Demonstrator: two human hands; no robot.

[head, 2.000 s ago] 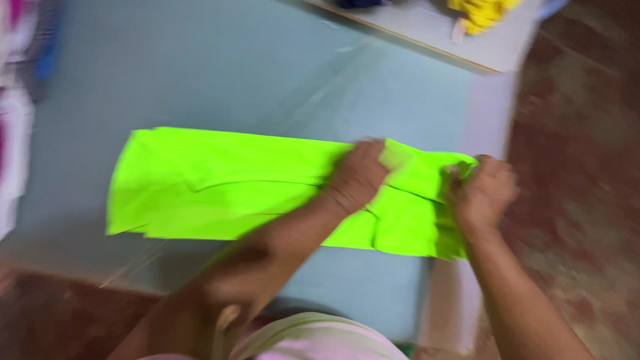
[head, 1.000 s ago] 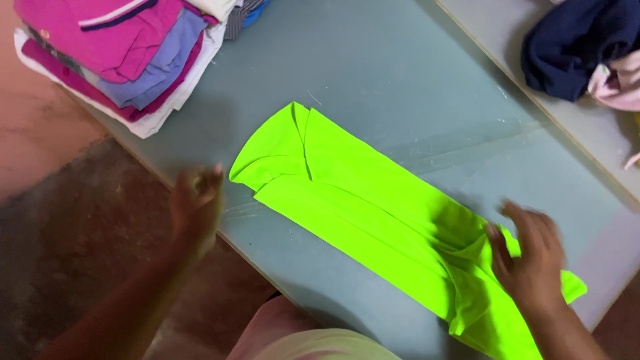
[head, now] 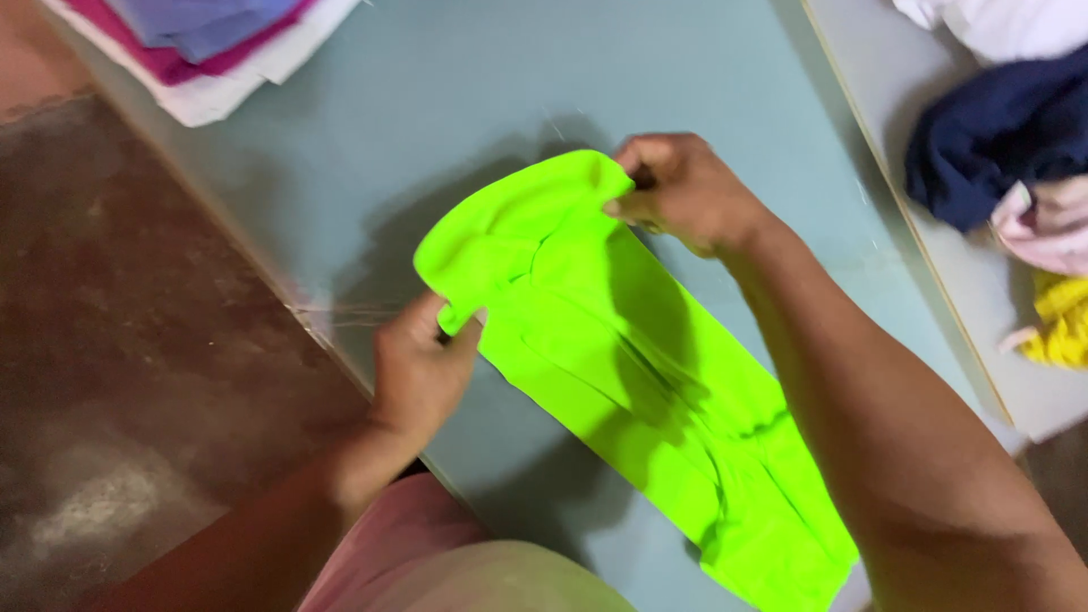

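Note:
A neon green garment (head: 629, 357), folded into a long strip, lies slantwise on a grey-blue table (head: 476, 76). Its upper left end is raised off the surface and casts a shadow. My left hand (head: 421, 365) pinches the near corner of that end between thumb and fingers. At the far corner of the same end, my right hand (head: 680, 191) grips the cloth, thumb below and fingers above. Creases run along the strip, and its lower right end rests near the table's edge, partly behind my right forearm.
Folded clothes (head: 212, 42) in white, magenta and blue are stacked at the upper left. On a pale board or second tabletop (head: 960, 340) at the right lie a navy cloth (head: 986, 136), a white one (head: 1011, 25), a pink one (head: 1050, 225) and a yellow one (head: 1062, 327).
My left hand, off the cloth a second ago, has taken hold of the garment's upper left end. My right hand has moved from the lower part to that end, which is lifted.

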